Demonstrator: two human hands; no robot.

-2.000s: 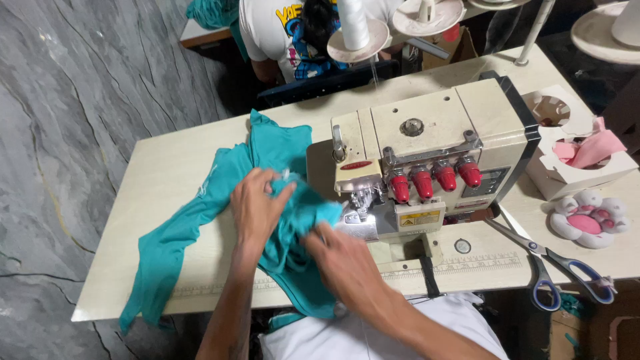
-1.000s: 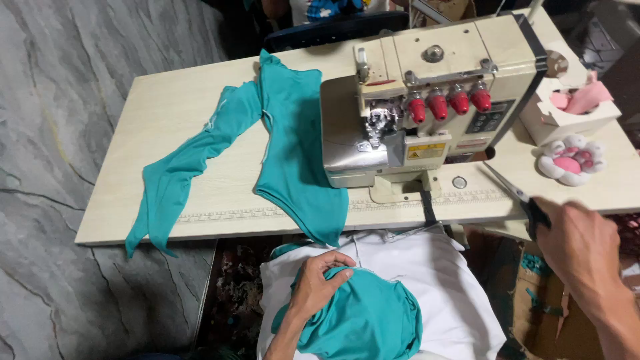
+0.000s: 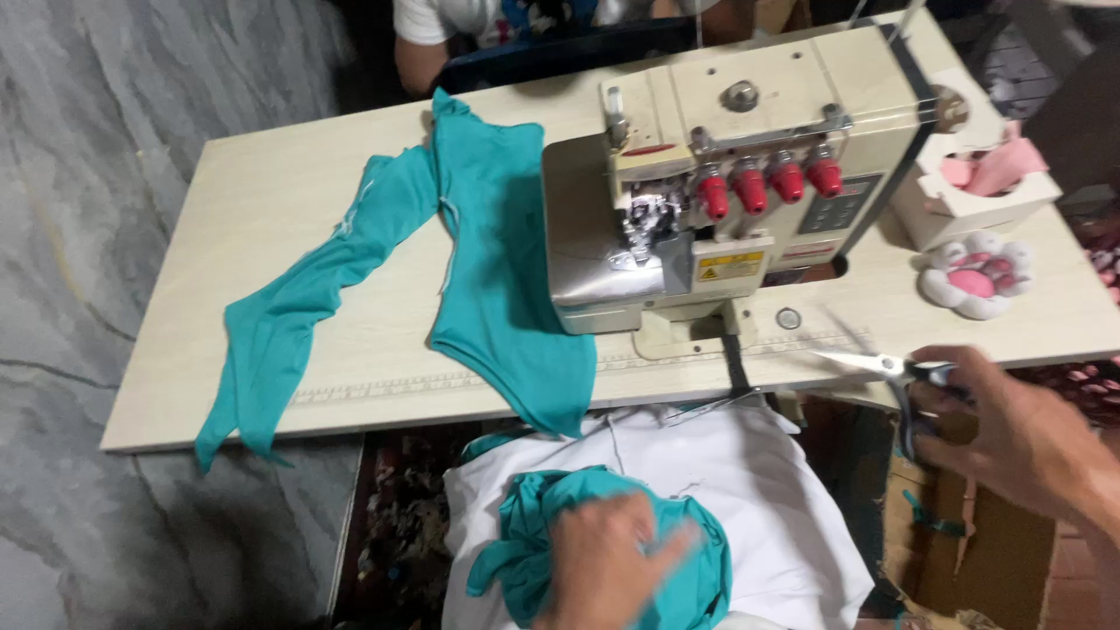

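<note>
My right hand (image 3: 1015, 429) holds a pair of scissors (image 3: 892, 367) by the handles at the table's front edge, blades pointing left and slightly parted. Blurred by motion, my left hand (image 3: 612, 556) is over a bunched teal garment (image 3: 682, 560) on white cloth (image 3: 770, 499) at my lap; whether its fingers grip the fabric cannot be told. Two more teal pieces lie on the table: a long narrow one (image 3: 350, 254) and a wider one (image 3: 499, 262) whose right edge meets the overlock sewing machine (image 3: 744, 114). Loose white threads hang along their edges.
The white table (image 3: 210, 306) has a printed ruler strip along its front. To the machine's right stand a white box (image 3: 980, 197) with pink cloth and a flower-shaped pincushion (image 3: 976, 276). A cardboard box (image 3: 1006, 551) is below right. Another person (image 3: 429, 44) is behind the table.
Two seconds ago both hands were on teal fabric before the machine and the scissors lay at the table's right. The right hand has taken them and moved left from where it was a second ago.
</note>
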